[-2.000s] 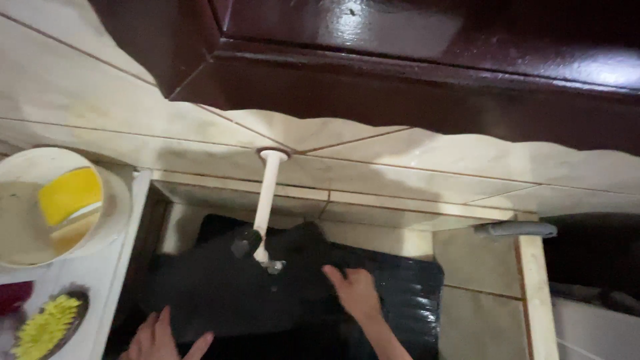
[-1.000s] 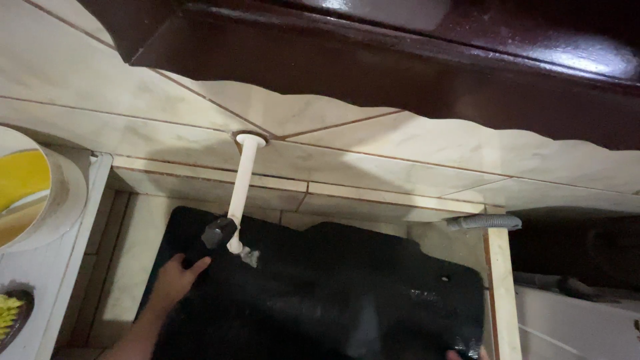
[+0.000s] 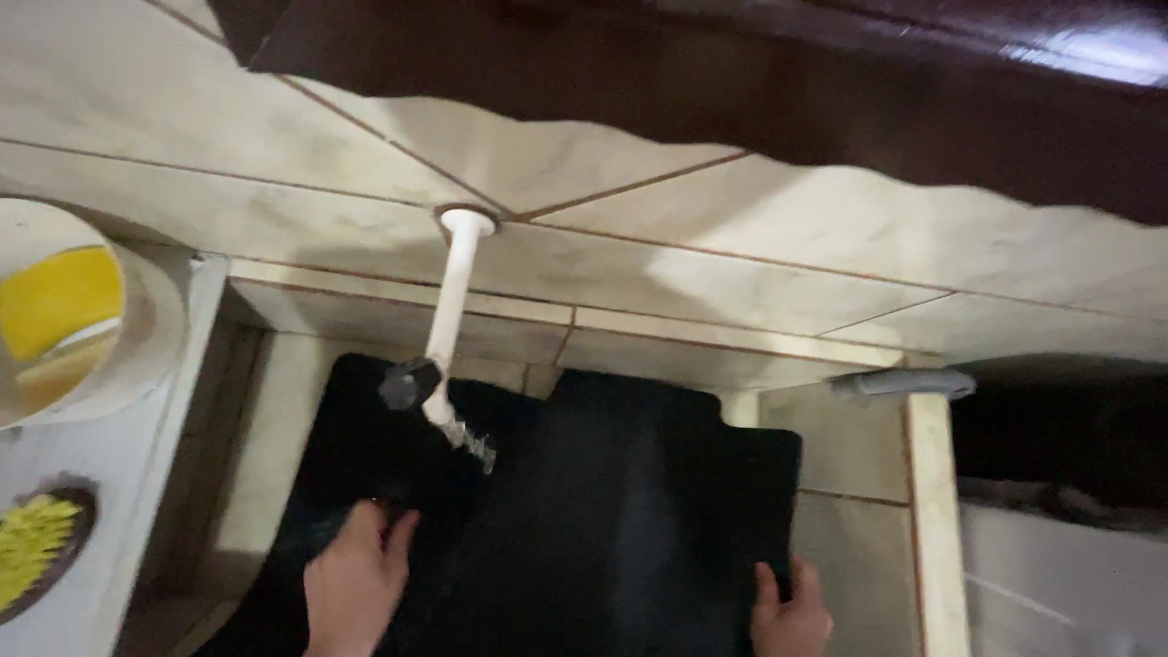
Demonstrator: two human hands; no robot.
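A dark, wet-looking flat mat (image 3: 584,511) with notched edges lies in the tiled basin, beneath a white plastic tap (image 3: 452,301) with a dark knob. Water runs from the spout onto or in front of the mat. My left hand (image 3: 358,575) pinches the mat's surface or a fold of it, below and left of the spout. At the lower right, my right hand (image 3: 792,610) grips the mat's right edge between thumb and fingers. The mat's lower part runs out of view.
A white bucket (image 3: 151,319) holding a yellow item stands on the left ledge, with a yellow-bristled brush (image 3: 36,547) below it. A grey hose end (image 3: 903,383) rests on the basin's right wall (image 3: 940,529). A dark wooden panel with a wavy edge (image 3: 639,82) overhangs above.
My left hand has moved from beside the tap knob to lower on the mat. The mat's outline has shifted, and my right hand now shows clearly at its right edge.
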